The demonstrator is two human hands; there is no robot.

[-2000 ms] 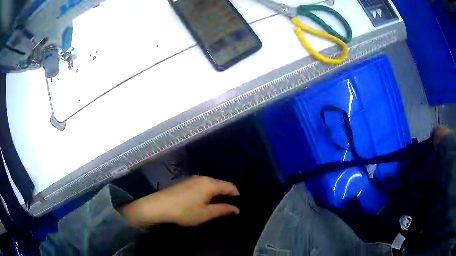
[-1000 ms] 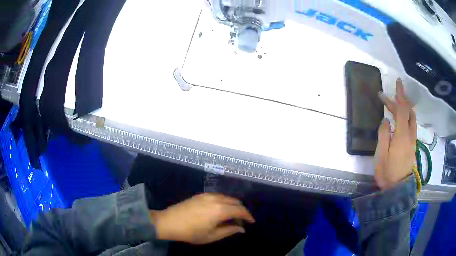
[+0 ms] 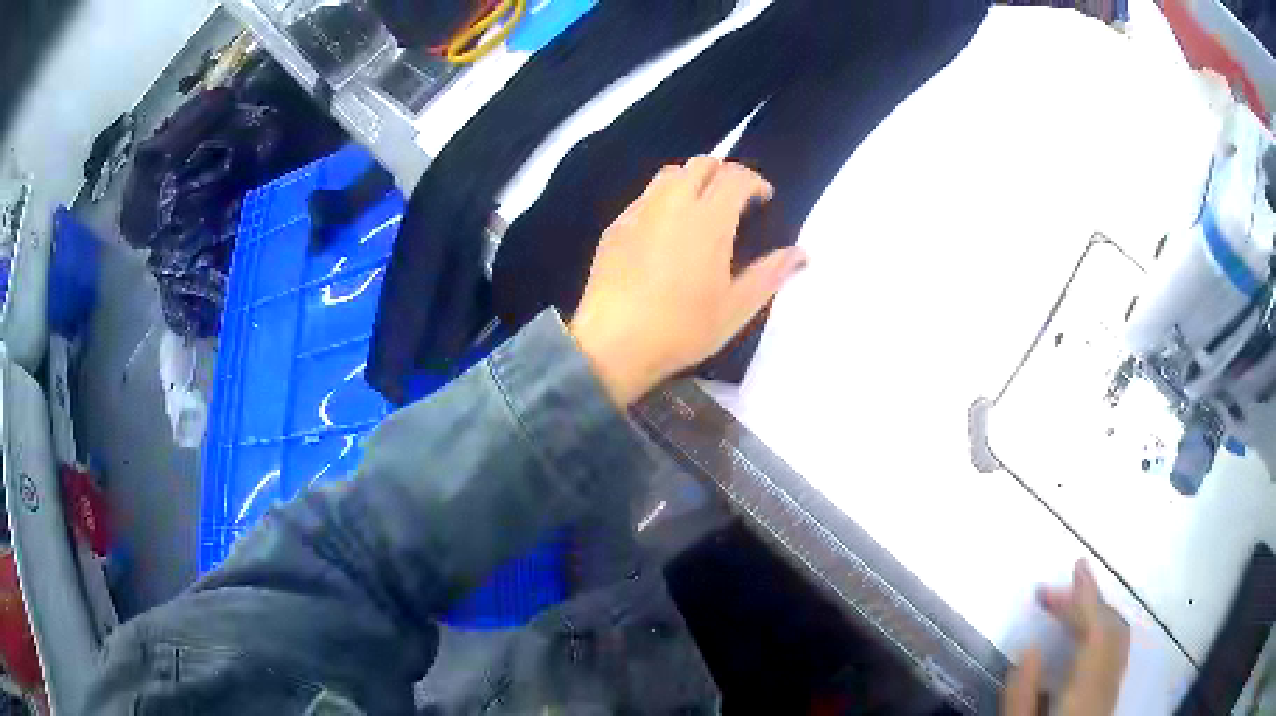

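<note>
Several long dark fabric strips [image 3: 630, 154] lie side by side on the white machine table [image 3: 896, 322] and hang over its edge. My left hand [image 3: 672, 280] rests on the strips near the table's front edge, thumb apart from the fingers; what lies under the palm is hidden. My right hand [image 3: 1078, 650] is at the bottom right over the table, blurred and cut off by the frame edge, with fingers apart and nothing visible in it. The sewing machine's needle area [image 3: 1189, 434] is at the right, with no fabric under it.
A ruler [image 3: 826, 539] runs along the table's front edge. A blue crate [image 3: 294, 378] stands below at left, with a dark crumpled bundle [image 3: 196, 182] beyond it. Yellow-orange loops [image 3: 486, 31] show at the top. A black phone-like object [image 3: 1238, 650] is cut off at bottom right.
The view has swung left to the strips. My left hand has moved from over the lap onto the strips. My right hand has come away from beside the phone.
</note>
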